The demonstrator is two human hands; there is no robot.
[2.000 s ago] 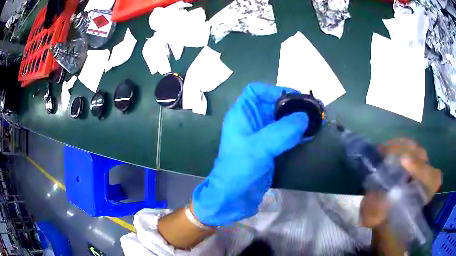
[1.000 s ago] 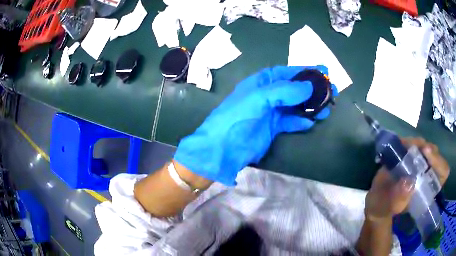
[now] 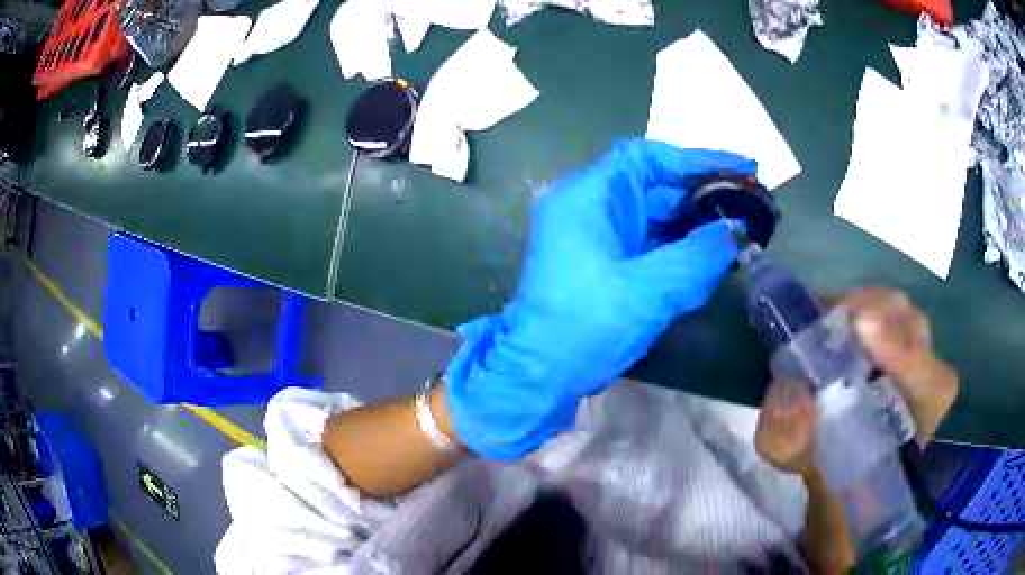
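My left hand (image 3: 596, 292), in a blue glove, holds a round black unit (image 3: 742, 200) above the bench mat, fingers behind it and thumb at its near edge. My bare right hand (image 3: 865, 365) is closed around a clear, thick, pen-like powered tool, likely an electric screwdriver (image 3: 832, 376). The tool's tapered tip is at the unit's lower right edge, beside my left thumb. Blur hides whether the tip touches the unit. The tool's rear end is greenish.
Loose black units (image 3: 381, 117) stand in a row at left. White paper pieces (image 3: 719, 112) and crumpled silvery sheets (image 3: 1006, 146) lie behind and right. A red-orange tray (image 3: 81, 47) is at far left. A blue stool (image 3: 141, 320) and blue basket (image 3: 989, 522) are below the bench edge.
The tool has moved left and up from the right, bringing its tip to the unit. The unit has tilted in my left hand, and my left thumb has shifted to its near edge.
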